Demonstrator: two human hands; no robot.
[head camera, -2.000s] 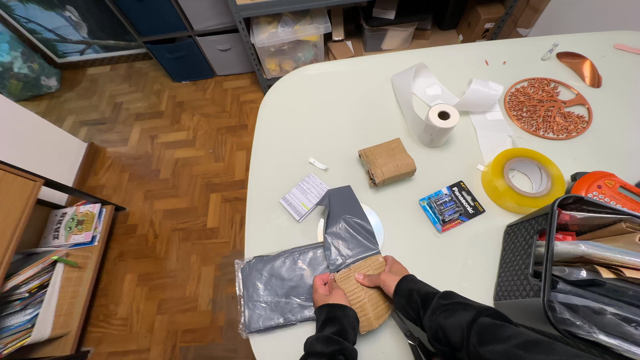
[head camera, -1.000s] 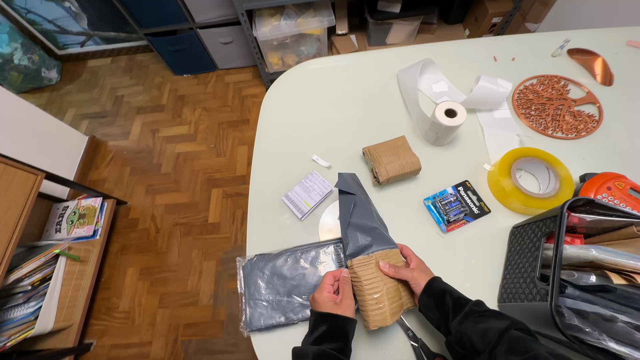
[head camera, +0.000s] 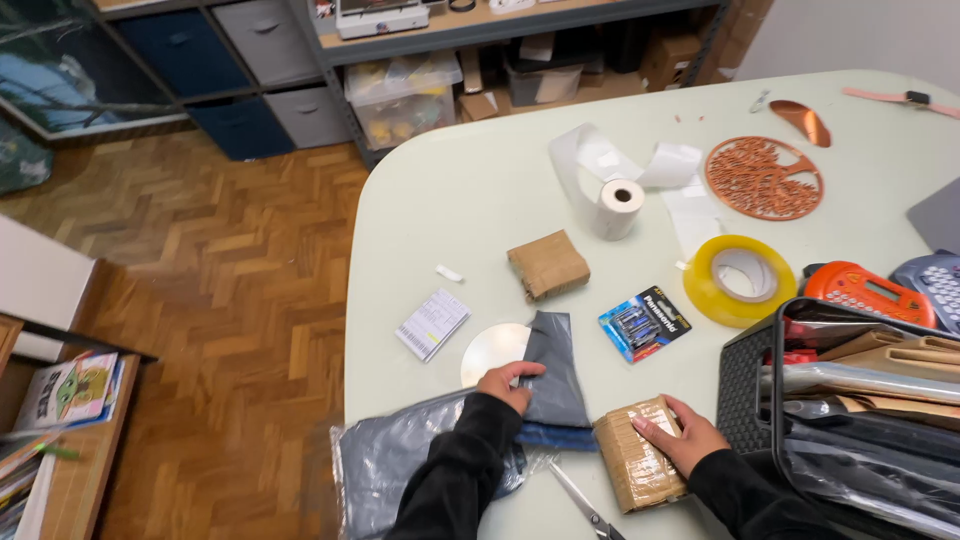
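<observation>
My right hand (head camera: 679, 439) grips a cardboard package (head camera: 637, 457) wrapped in clear tape, near the table's front edge. My left hand (head camera: 510, 386) rests at the left edge of a folded grey plastic mailing bag (head camera: 553, 375); whether its fingers hold the plastic cannot be told. Beneath my left forearm lies a grey bag in a clear sleeve (head camera: 397, 450). A shiny round disc (head camera: 491, 349) is partly covered by the mailing bag. Scissors (head camera: 585, 506) lie between my arms. Behind them is a smaller cardboard packet (head camera: 550, 265), with a folded printed paper (head camera: 433, 324) to its left.
Blister-packed batteries (head camera: 643, 326), a yellow tape roll (head camera: 739, 281) and a white label roll (head camera: 619, 210) stand or lie on the table (head camera: 420, 195). A black basket (head camera: 754, 375) of packaging is at the right, beside an orange device (head camera: 870, 294). Farther back lies a copper-coloured tree disc (head camera: 765, 178).
The cardboard package has moved right, away from the grey mailing bag, in my right hand. My left hand has left the package and moved up to the bag.
</observation>
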